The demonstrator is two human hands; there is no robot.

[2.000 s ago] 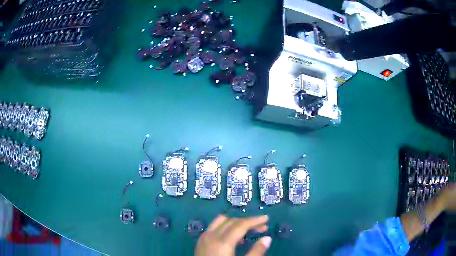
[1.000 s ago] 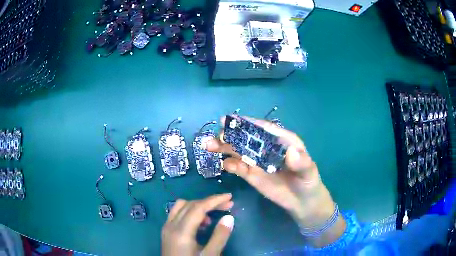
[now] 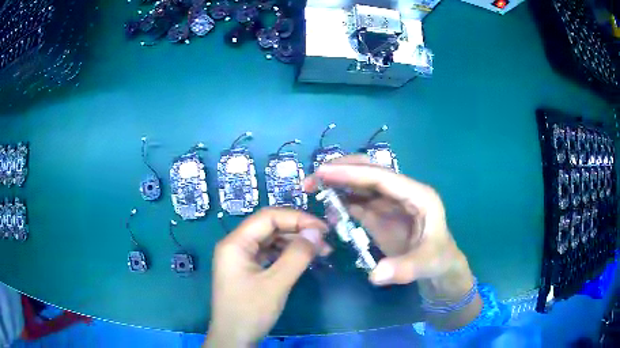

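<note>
My right hand (image 3: 408,238) holds a circuit board (image 3: 350,231) by its ends, tilted nearly edge-on above the mat. My left hand (image 3: 265,265) is beside it, thumb and forefinger drawn together near the board's left side. Small dark parts show near those fingertips, but whether they are held is unclear. Behind the hands lies a row of boards with leads, such as one board (image 3: 188,187) at the left end; the right ones are partly hidden. Wired modules lie at the left: one (image 3: 150,187) above, two (image 3: 137,261) below.
A white screw feeder (image 3: 340,61) stands at the back, left of it a dark module pile (image 3: 204,24). A black tray of boards (image 3: 544,204) lies at the right. Packed boards (image 3: 12,166) sit at far left, with clear stacked trays (image 3: 41,75) behind. The green mat's curved edge is in front.
The view has swung right and down over the two seconds. My right hand came from the right tray with a board, which has turned from flat-facing to edge-on. My left hand has moved close to it.
</note>
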